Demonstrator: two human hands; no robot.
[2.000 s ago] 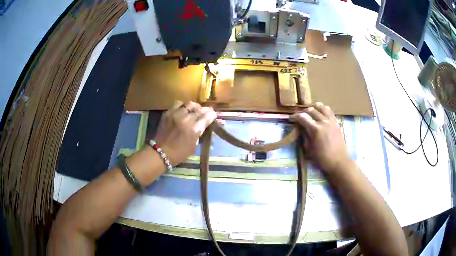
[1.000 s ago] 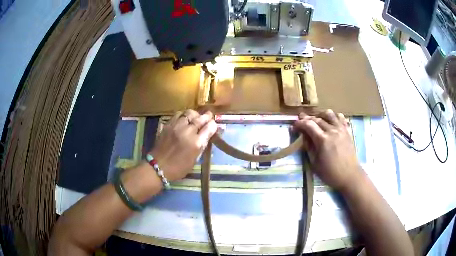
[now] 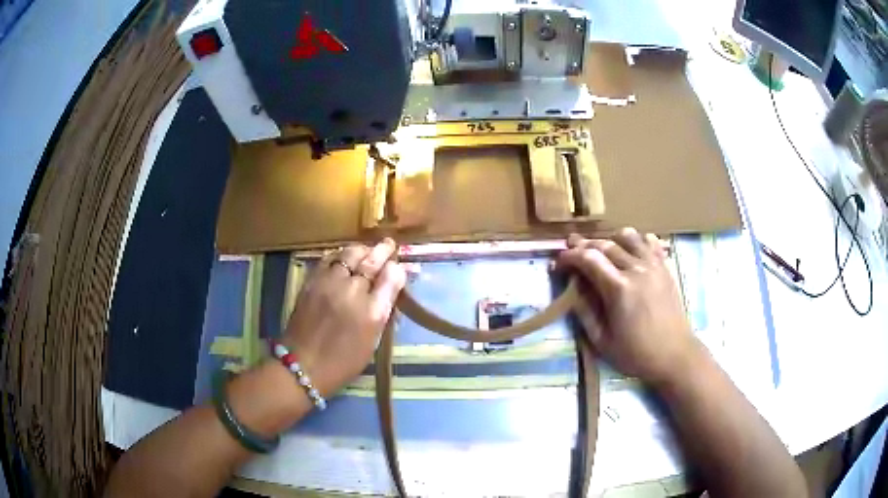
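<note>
A brown bag panel lies flat under the machine head, its front edge near my fingertips. The yellow clamp frame rests over it, with two slotted feet. My left hand and my right hand press at the panel's front edge, each holding an end of the brown straps. One strap curves in a short U between the hands; longer lengths hang down toward me. The strap ends are hidden under my fingers. The template with tape lines lies below the straps.
The grey pattern sewer head stands above at left. A black mat and a panel stack are at left. A small dark red tool and a black cord lie at right, near the control screen.
The view has shifted, so the machine head appears further left and the panel edge slightly lower. Both hands remain at the panel's front edge, holding the straps.
</note>
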